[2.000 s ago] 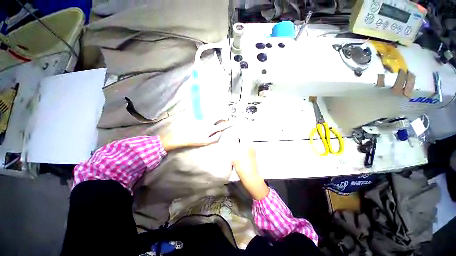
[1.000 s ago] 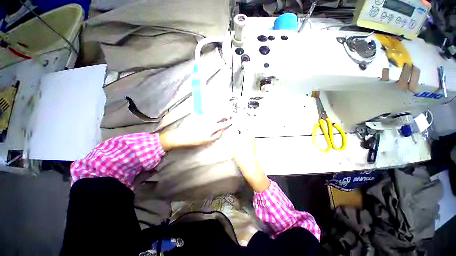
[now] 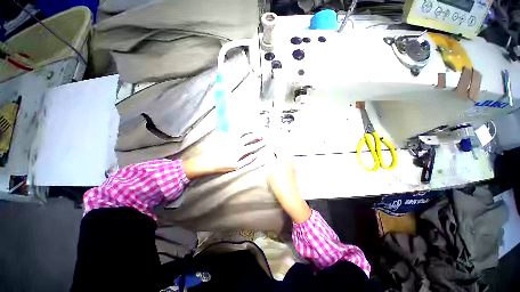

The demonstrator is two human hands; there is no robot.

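A taupe cloth garment piece (image 3: 228, 197) lies under my hands, running from the needle area down over my lap. My left hand (image 3: 234, 154) lies flat on the cloth, fingers a little spread and pointing at the needle area. My right hand (image 3: 280, 174) rests at the cloth's right edge, just below the needle area; its fingertips are washed out by glare. The white sewing machine (image 3: 353, 63) stands to the right, its head end above my fingertips. The needle and presser foot are hard to make out in the glare.
Yellow-handled scissors (image 3: 376, 151) and a small black tool (image 3: 427, 164) lie right of the needle. A light-blue strip (image 3: 221, 102) on a white curved arm stands left of it. A white sheet (image 3: 77, 131) is at left, a cream bin (image 3: 54, 37) behind. Dark cloth (image 3: 439, 245) heaps lower right.
The cloth below my hands has shifted and spread, covering more of the lap area. My left hand's fingers are more spread. My right hand has barely moved.
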